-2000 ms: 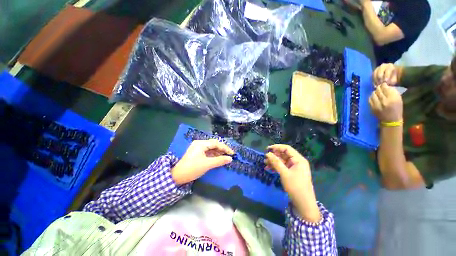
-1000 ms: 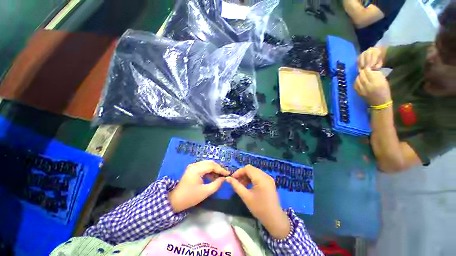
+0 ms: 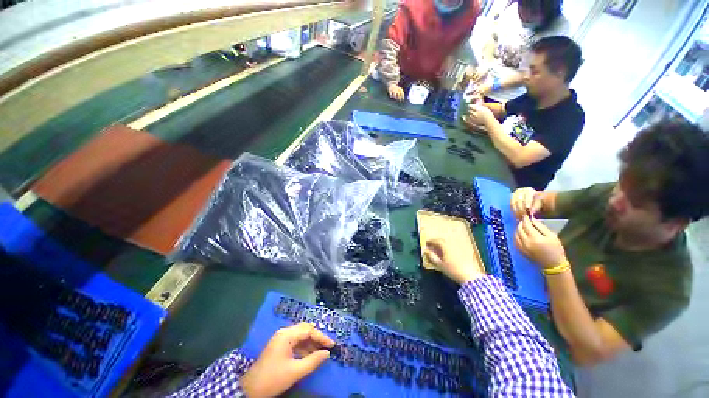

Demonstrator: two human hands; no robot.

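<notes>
The blue board (image 3: 260, 330) lies in front of me with rows of small black plastic parts (image 3: 381, 336) on it. My left hand (image 3: 289, 359) is over the board's left part, thumb and forefinger nearly together at a small black part by the rows; whether it is held is hard to tell. My right hand (image 3: 453, 260) reaches into the shallow tan tray (image 3: 436, 223), fingertips down on its floor; anything between them is too small to see. A loose pile of black parts (image 3: 365, 291) lies between the board and the clear plastic bag (image 3: 272, 210).
A second bag (image 3: 326, 151) lies behind. A reddish-brown board (image 3: 128, 186) is at back left, a side blue board (image 3: 140, 311) at left. At right, a neighbour's hands (image 3: 536, 229) work over a blue board (image 3: 532, 281). More people sit or stand further back.
My hands were together over the board and are now apart. My right hand has moved forward and right to the tray. The camera view has tilted up, showing more people and the line behind.
</notes>
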